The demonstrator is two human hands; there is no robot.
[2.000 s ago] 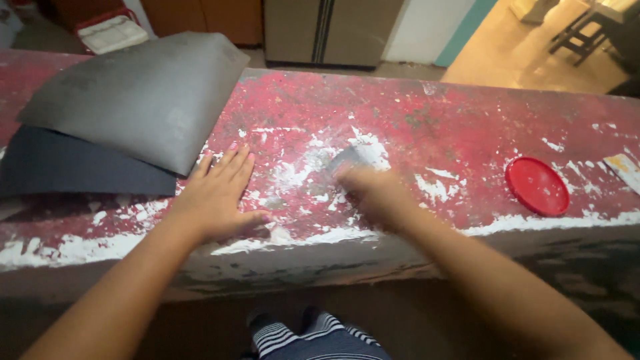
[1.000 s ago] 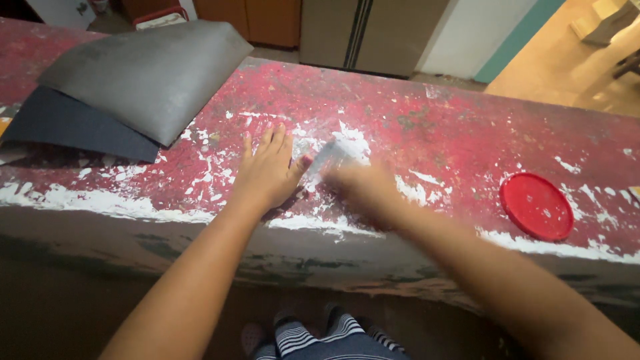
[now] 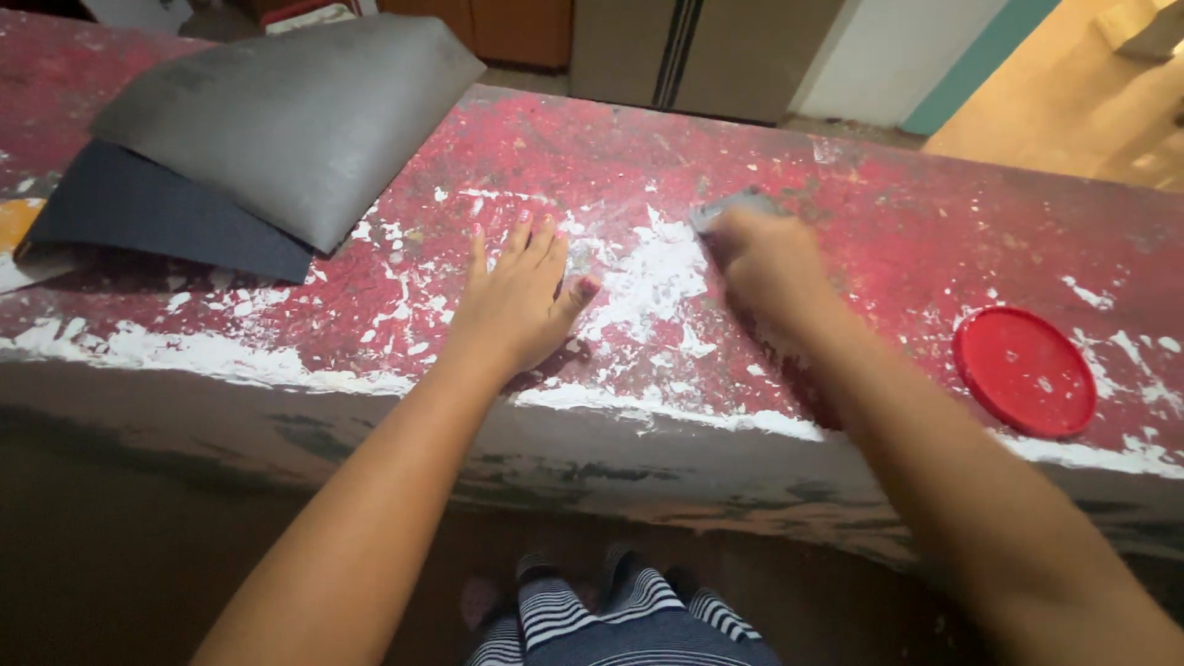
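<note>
My left hand [image 3: 523,291] lies palm down on a red painted counter [image 3: 888,240], fingers spread, holding nothing. To its right, my right hand [image 3: 772,268] grips a small grey piece [image 3: 735,205], perhaps folded sandpaper, against the surface; the hand is slightly blurred and its palm side is hidden. Between the hands is a patch of white filler or paint [image 3: 657,268]. A large grey sheet [image 3: 305,120] overlaps a dark sheet [image 3: 166,208], probably sandpaper, left of my left hand. A round red plastic lid [image 3: 1025,372] lies right of my right forearm.
White material runs along the counter's near edge [image 3: 231,363]. Beyond the far edge stand a brown two-door cabinet or refrigerator [image 3: 620,55] and a white wall [image 3: 860,69] with a teal border. At the far left, a yellow-and-white item [image 3: 17,227] is partly under the dark sheet.
My right hand, with the grey piece, has moved right and away from my left hand since one second ago. My left hand stays flat on the counter.
</note>
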